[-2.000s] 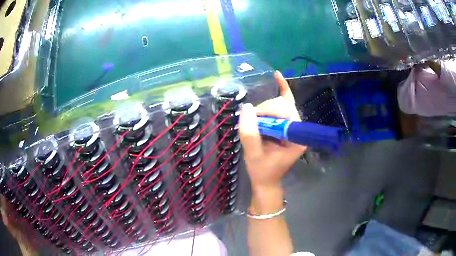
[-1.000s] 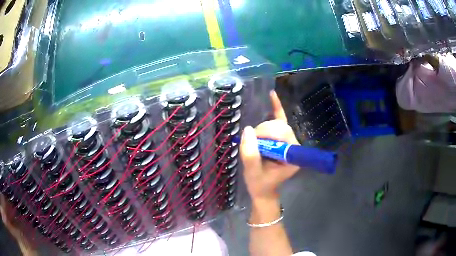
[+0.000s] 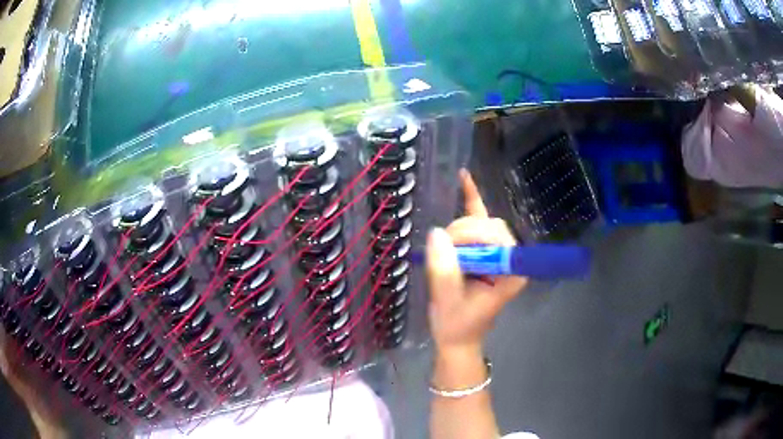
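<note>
A clear blister tray (image 3: 445,146) lies tilted at the bench's near edge. It holds several rows of black and silver wired components (image 3: 391,206), with thin red lead wires (image 3: 266,231) trailing across them. My right hand (image 3: 472,279) is right of the rightmost row and holds a thick blue marker pen (image 3: 537,261) roughly level, its tip pointing left at that row. Whether the tip touches a component cannot be told. My left hand (image 3: 19,377) is at the far left, cut off by the picture edge and partly behind the tray; its fingers are hidden.
The green bench mat (image 3: 232,64) has yellow and blue tape lines. Stacked filled trays (image 3: 687,43) stand at the upper right, plastic and cardboard (image 3: 26,77) at the upper left. A blue stool (image 3: 635,176), a person's pink sleeve (image 3: 738,137) and a green floor sign (image 3: 656,325) are right.
My right hand has moved down along the rightmost row with the marker pen, which tilted and is now about level. The tray has shifted slightly up in the picture.
</note>
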